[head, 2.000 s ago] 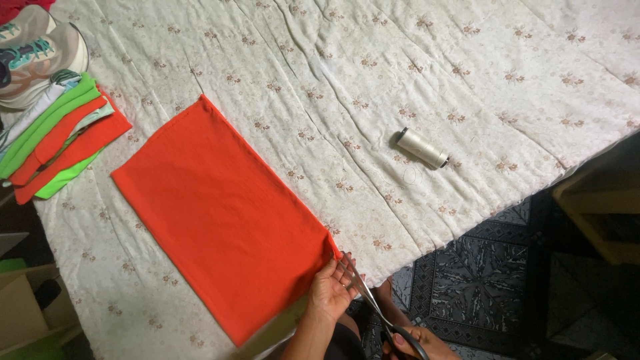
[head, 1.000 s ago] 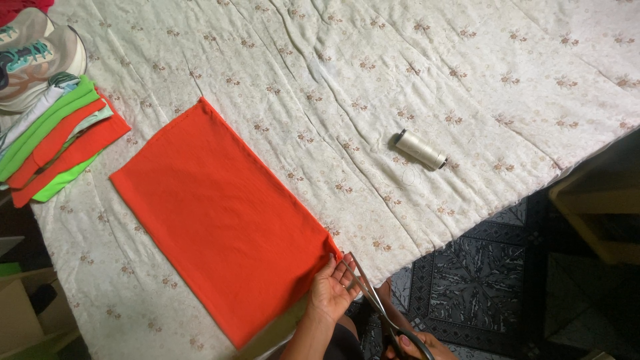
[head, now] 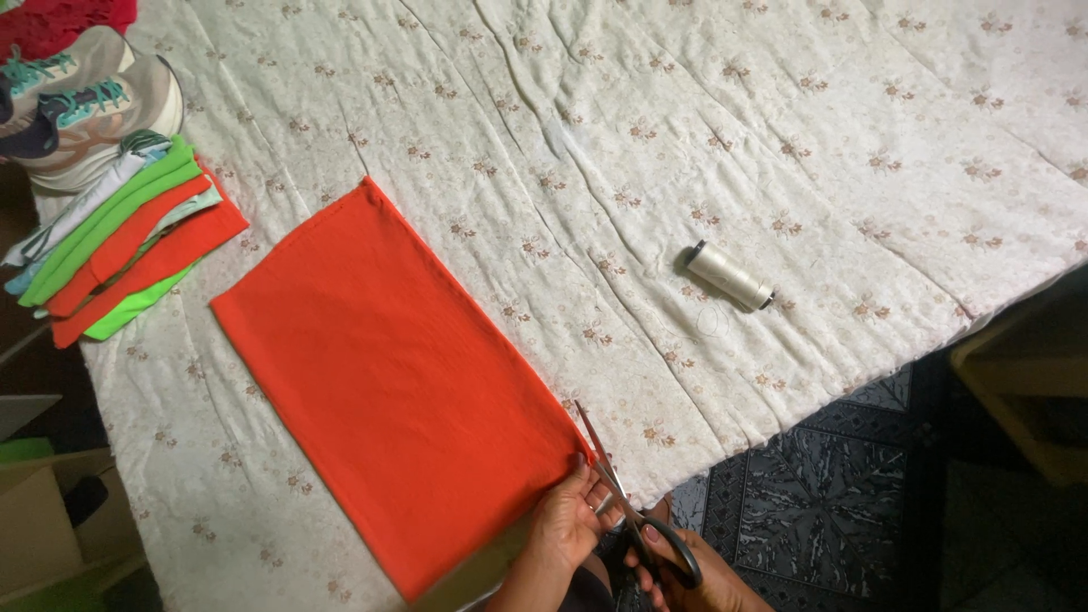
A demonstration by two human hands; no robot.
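A flat orange-red fabric piece (head: 399, 374) lies slanted on the floral cloth covering the table (head: 476, 255). My left hand (head: 569, 518) pinches its near right corner between thumb and fingers. Black-handled scissors (head: 625, 501) are in my right hand (head: 680, 569), with the blades parted and pointing up and left at that same corner. Whether fabric lies between the blades is hard to tell. A spool of off-white thread (head: 729, 274) lies on its side to the right, with a loose strand beside it.
Folded green, orange and white fabrics (head: 136, 238) are stacked at the left edge. Behind them stand sneakers (head: 93, 102) with teal laces, next to a red textile (head: 64, 25). Below the table's right edge is a dark patterned floor (head: 824, 501), with a wooden piece of furniture (head: 1020, 391).
The scissors have shifted slightly at the fabric corner, and their blades stand at a steeper angle than before. My left hand keeps its hold on the corner.
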